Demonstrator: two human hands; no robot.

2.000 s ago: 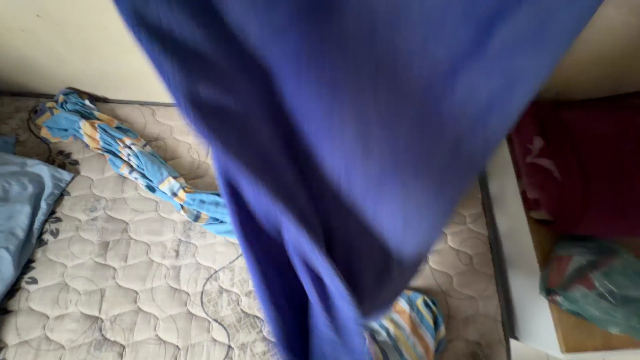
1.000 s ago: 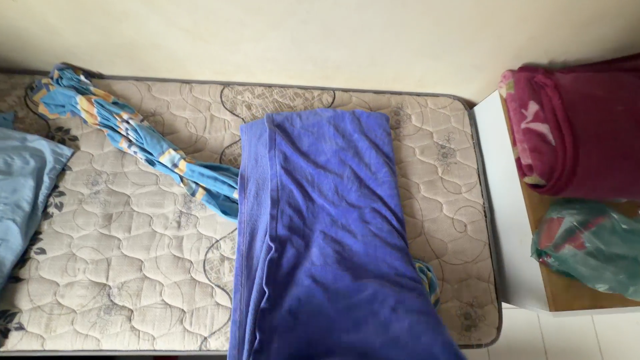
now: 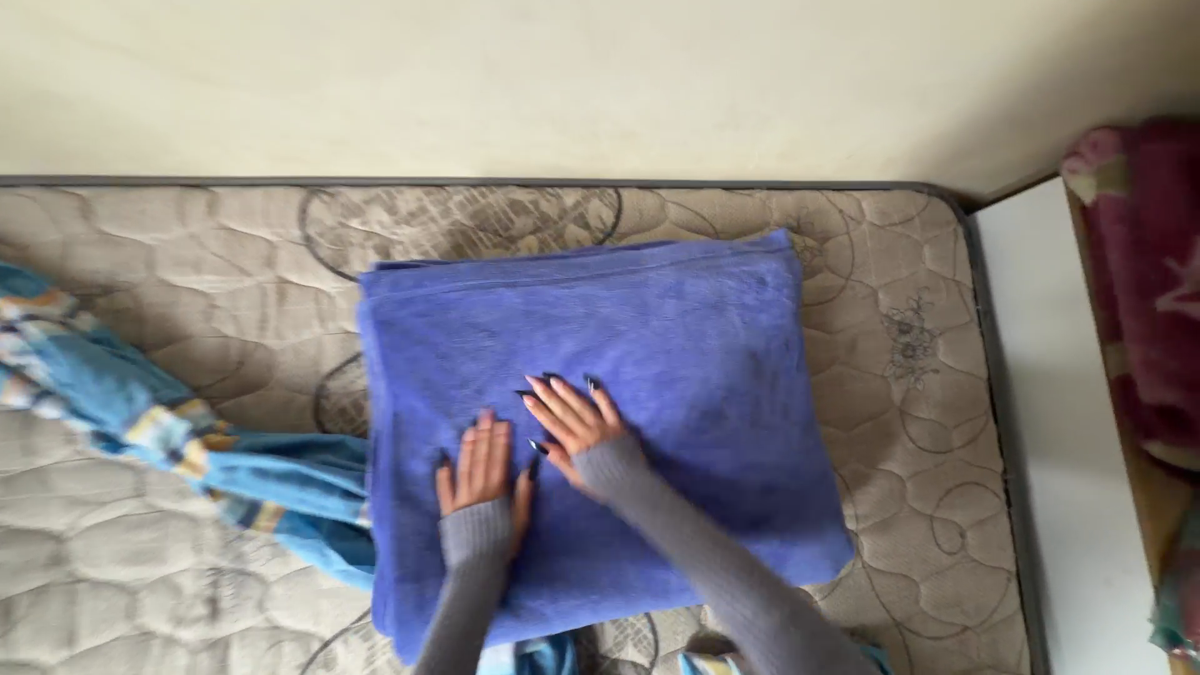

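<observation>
A blue fleece-like blanket, folded into a thick rectangle, lies flat on the quilted mattress. My left hand rests palm down on its lower left part, fingers spread, with nothing held. Just up and to the right of it, my right hand also lies flat on the blanket near its middle, fingers apart. Both forearms wear grey knit sleeves. A twisted light-blue patterned cloth runs from the left to the blanket and passes out of sight beneath it; patterned cloth shows again at the bottom edge.
A cream wall stands along the mattress's far edge. To the right is a white-sided wooden unit holding a folded maroon blanket, with part of a green plastic bag below it.
The blue blanket, hanging blurred at first and then draped long down the mattress, now lies in a smaller, wider fold. Both my hands have come into view on top of it. The view is closer.
</observation>
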